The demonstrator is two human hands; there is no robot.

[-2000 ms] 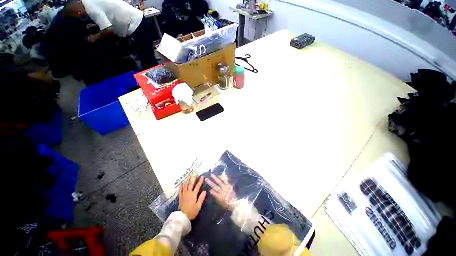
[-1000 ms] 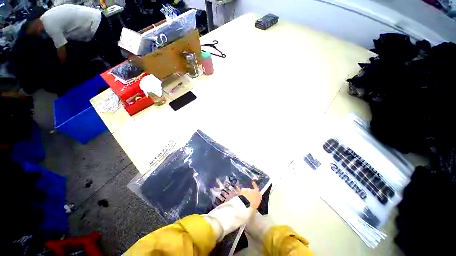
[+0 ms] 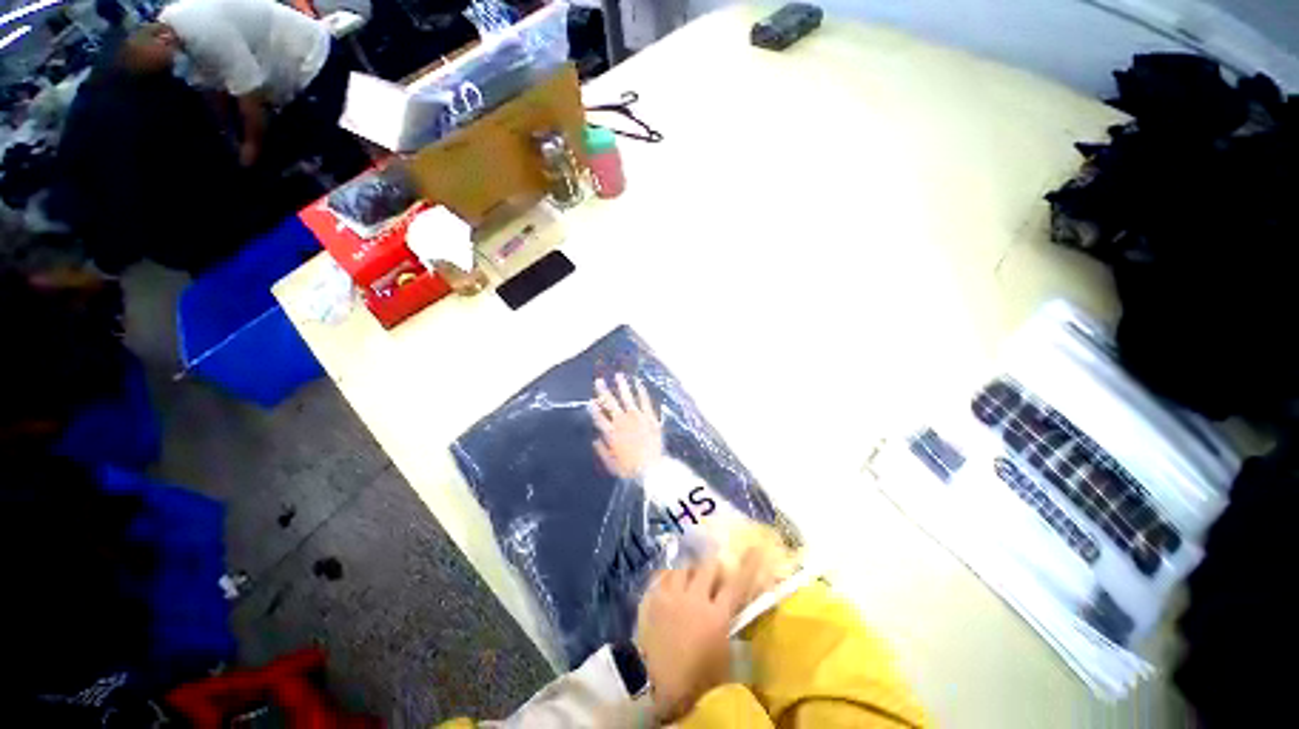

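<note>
A dark folded garment in a clear printed polybag lies on the table's near left edge. My right hand is spread flat with fingers apart over the garment. Its pale sleeve shows through the plastic, so it seems to be inside the bag. My left hand, with a dark wristband, is low at the bag's near right edge, beside my right forearm. Its fingers are blurred, and whether they pinch the plastic cannot be told.
Printed empty polybags lie to the right, beside heaped black garments. At the back left are a phone, a red box, a cardboard box, bottles and a hanger. A blue bin and a person are beyond the table.
My right hand has moved from the bag's near right edge to over the garment's upper part. My left hand has moved lower. The bag has turned, and its loose left margin no longer spreads out.
</note>
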